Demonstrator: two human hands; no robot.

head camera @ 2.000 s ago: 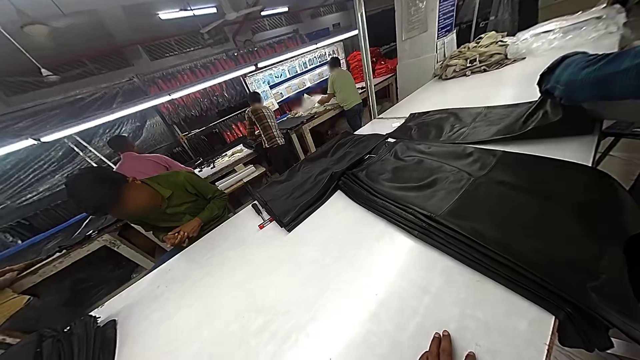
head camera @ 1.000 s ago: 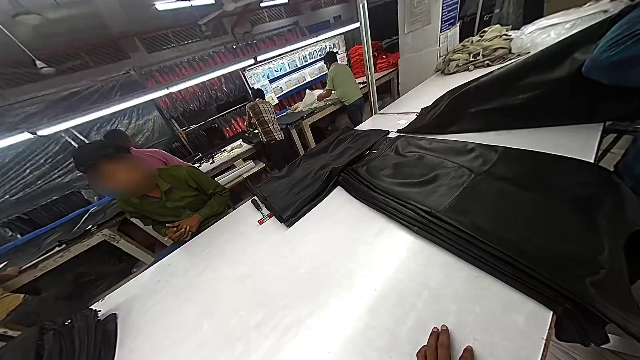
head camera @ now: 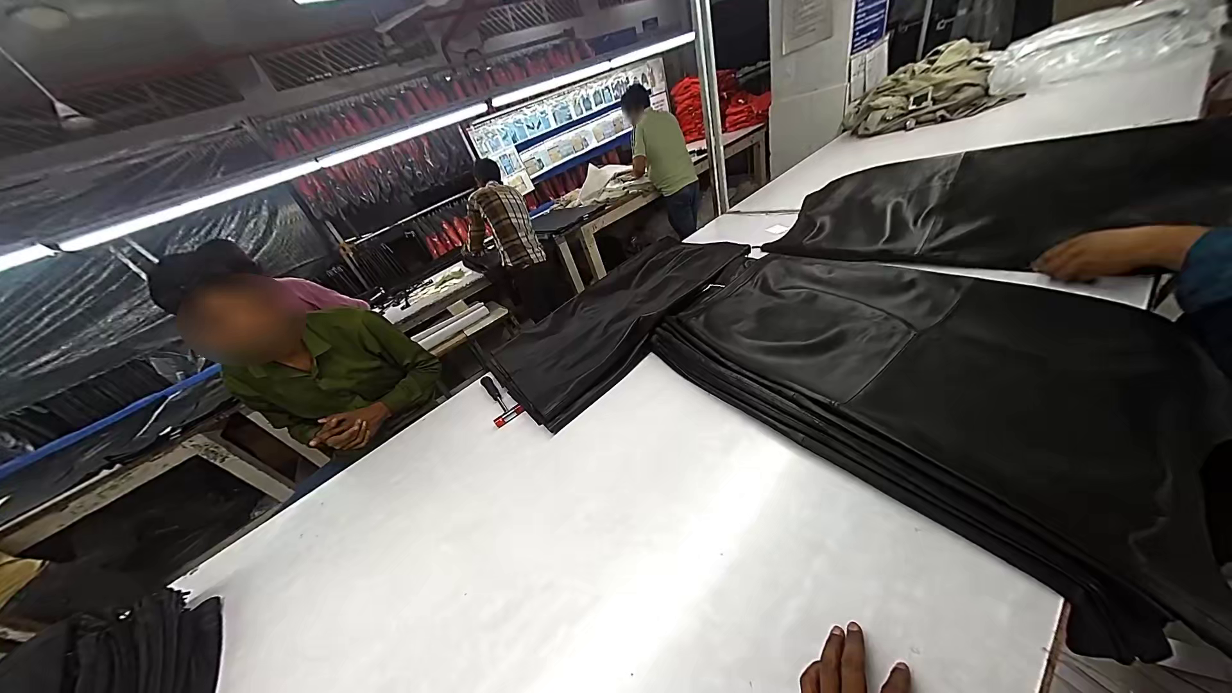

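Observation:
My left hand (head camera: pixel 852 664) rests on the white tabletop (head camera: pixel 539 539) at the bottom edge, holding nothing, thumb apart from the fingers; its palm is out of view. At the right, my right hand (head camera: pixel 1107 254), in a blue sleeve, has its fingers at the near edge of a shiny black garment piece (head camera: pixel 1020 197), partly hidden in its folds. Nearer than this piece lies a neat stack of black garment pieces (head camera: pixel 866 356) with seams across them, its layers fanned along the left edge. More black cloth (head camera: pixel 606 327) extends from the stack's far end.
A black-and-red tool (head camera: pixel 500 404) lies by the far table edge. Black cloth (head camera: pixel 115 645) is piled at lower left. Beyond the table a person in green (head camera: pixel 332 361) leans with hands clasped. Khaki garments (head camera: pixel 919 87) and clear plastic (head camera: pixel 1102 48) lie at upper right; a metal pole (head camera: pixel 710 106) stands behind.
The upper black piece, raised toward the right a second ago, now lies lower and flatter beyond the stack. My right hand has come into view at its edge. My left hand stays at the table's bottom edge.

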